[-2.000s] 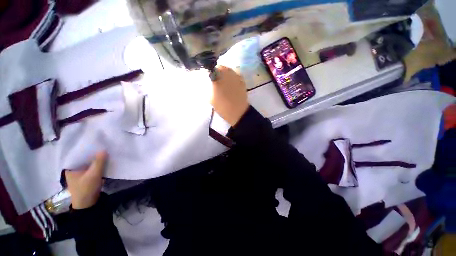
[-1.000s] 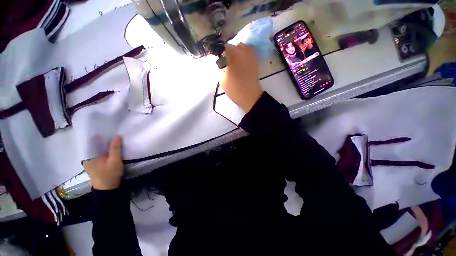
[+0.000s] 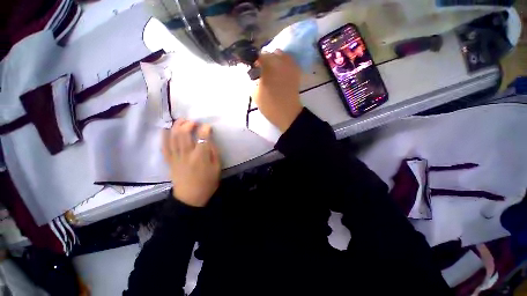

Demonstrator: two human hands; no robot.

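The pale grey-white front panel (image 3: 127,141) lies on the machine table, with maroon strips (image 3: 118,75) and a maroon and white pocket piece (image 3: 43,115) at its left. My left hand (image 3: 193,156) lies flat on the panel near its front edge, fingers a little spread, a ring on one finger. My right hand (image 3: 279,87) is at the presser foot (image 3: 253,70), fingertips on the brightly lit cloth; whether they grip it is hidden by glare. The needle cannot be made out. The sewing machine head (image 3: 231,23) is above my hands.
A lit smartphone (image 3: 353,70) lies right of the needle area, beside a light blue cloth (image 3: 297,43). A dark-handled tool (image 3: 417,45) and a black block (image 3: 482,43) are farther right. Waiting panels (image 3: 462,136) lie below the table's right edge. Striped maroon pieces (image 3: 63,20) are at upper left.
My left hand has moved right from the panel's lower left edge to below the needle area. The front panel's near edge has shifted there. My right hand stays near the presser foot.
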